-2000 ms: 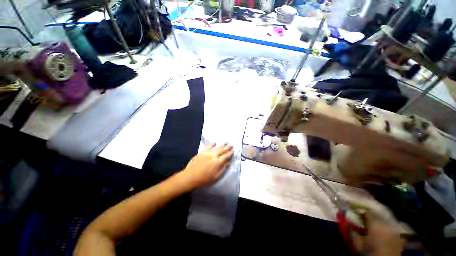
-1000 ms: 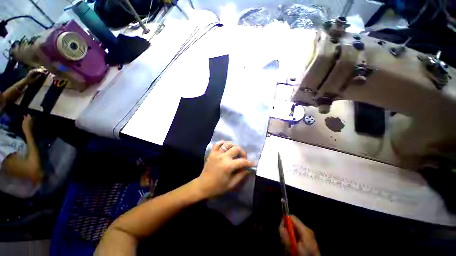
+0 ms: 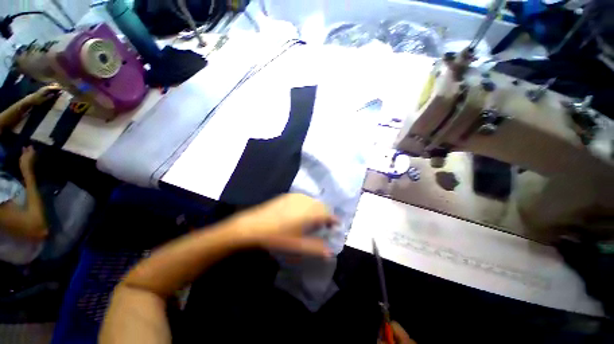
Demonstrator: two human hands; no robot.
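Observation:
A black garment panel (image 3: 273,161) lies on the white table left of the machine. A pale grey facing piece (image 3: 330,176) lies along its right side and hangs over the table's front edge. My left hand (image 3: 299,225) is blurred over the facing at the edge; whether its fingers grip the cloth cannot be told. My right hand (image 3: 397,334), cut off by the bottom edge, holds fabric scissors (image 3: 381,282) by a red handle, blades pointing up and away, in front of the table edge.
The cream sewing machine (image 3: 518,134) stands at right. Stacked pale panels (image 3: 145,144) lie at left. A purple machine (image 3: 101,64) and another person's arms (image 3: 30,195) are at far left. A blue crate (image 3: 87,282) is below the table. Clear crinkled plastic (image 3: 404,37) lies behind.
The scissors have come from beside the machine to the front edge, then dropped lower with my right hand. My left hand has shifted and turned over the facing. The view has moved.

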